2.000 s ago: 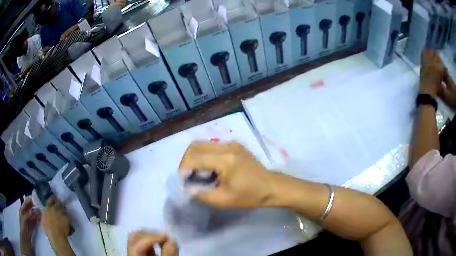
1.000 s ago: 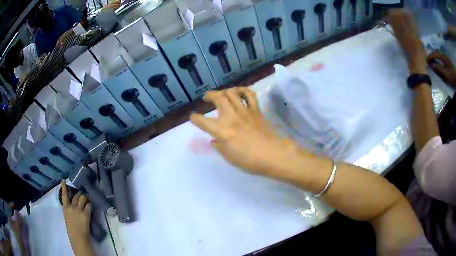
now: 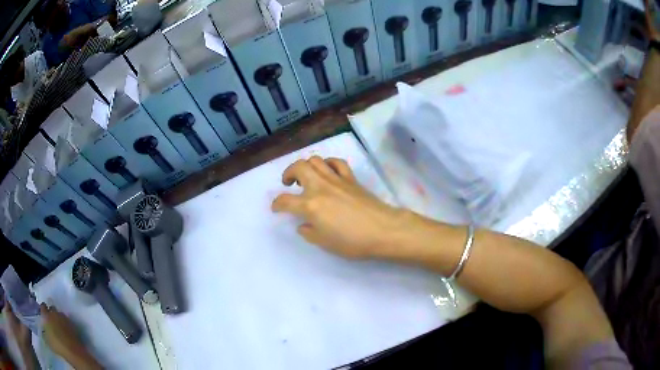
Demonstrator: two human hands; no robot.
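Observation:
My right hand (image 3: 334,208), wearing a silver bangle, is over the white sheet (image 3: 253,289) with fingers spread and curled, holding nothing. My left hand is not in view. A grey handheld fan in a cloudy, see-through bag (image 3: 441,148) lies on the right-hand sheet (image 3: 564,101), to the right of my hand and apart from it. Several unbagged grey fans (image 3: 168,271) lie together at the left. Round spoked grilles show on two of them.
A long row of upright pale blue boxes (image 3: 286,97) with open flaps stands along the far side. Another person's hands (image 3: 61,336) are at the lower left. Another person's arm (image 3: 646,90) is at the right beside a box (image 3: 595,29).
My right hand let go of the bagged fan, which now lies on the right-hand sheet. My left hand has left the picture. Another unbagged fan now lies at the left edge of the group.

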